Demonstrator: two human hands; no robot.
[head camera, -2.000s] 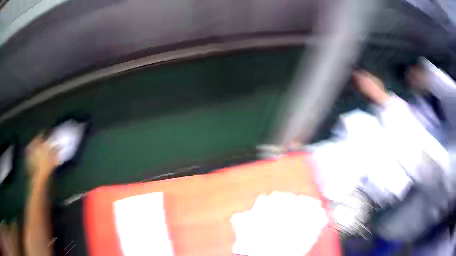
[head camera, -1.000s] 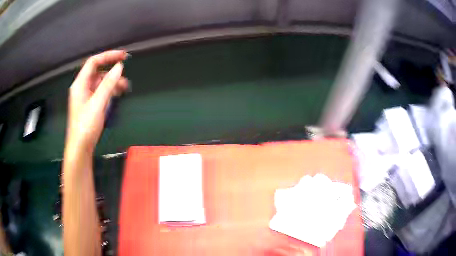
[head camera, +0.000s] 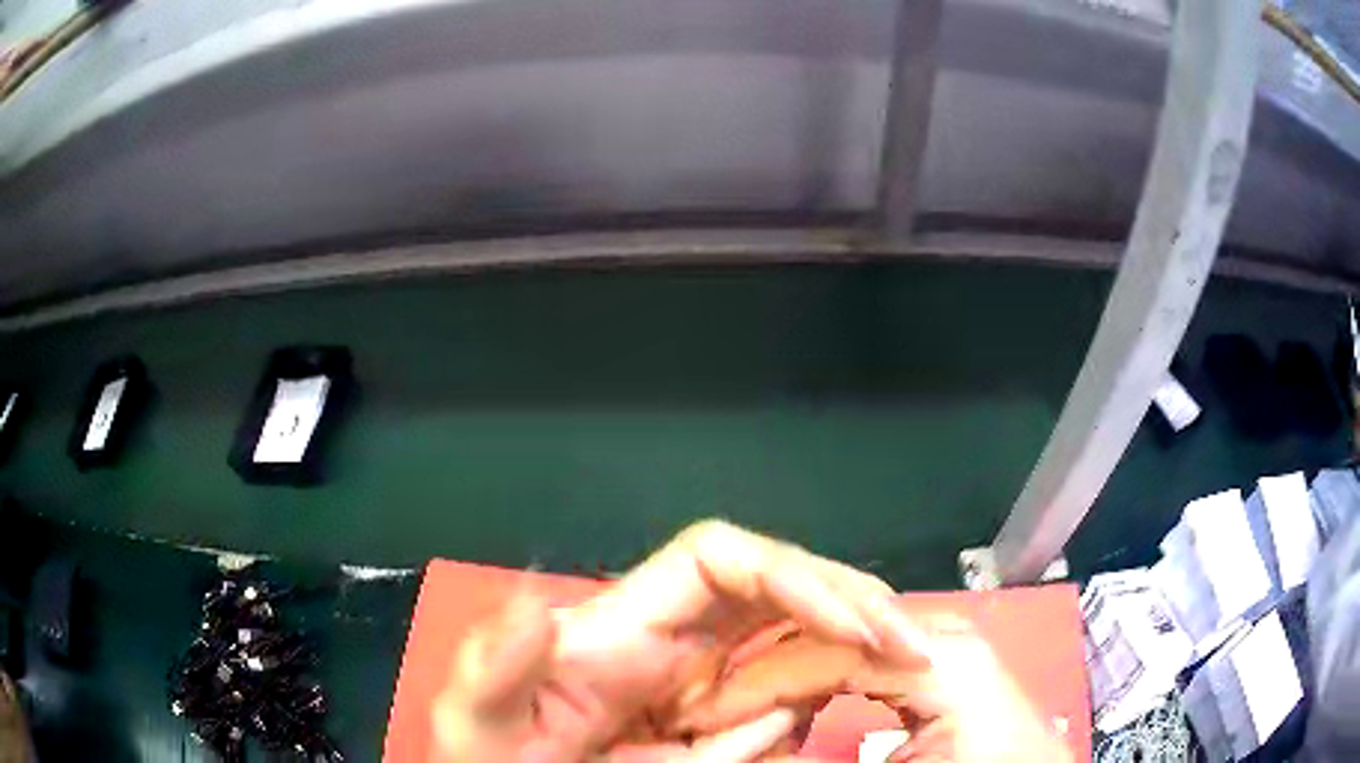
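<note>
My left hand (head camera: 597, 663) and my right hand (head camera: 955, 693) are close together, fingers curled and overlapping, over the red-orange mat (head camera: 1029, 634) at the bottom centre. Both are blurred, and I cannot tell if anything is between the fingers. A small white piece (head camera: 883, 745) shows below the fingers. My hands hide most of the mat and the white paper piles on it. On the green belt at the left, a black tray (head camera: 291, 418) holds a white leaflet with a dark curved logo.
Another black tray (head camera: 108, 413) with white paper is farther left. Tangled black cables (head camera: 246, 671) lie left of the mat. A pale metal post (head camera: 1141, 313) rises at its far right corner. White bundled leaflets (head camera: 1231, 559) and pale rubber bands (head camera: 1148, 738) lie at the right.
My left hand has moved from over the belt at the left to over the mat. My right hand has come into clear view beside it. The view has shifted, with the mat lower.
</note>
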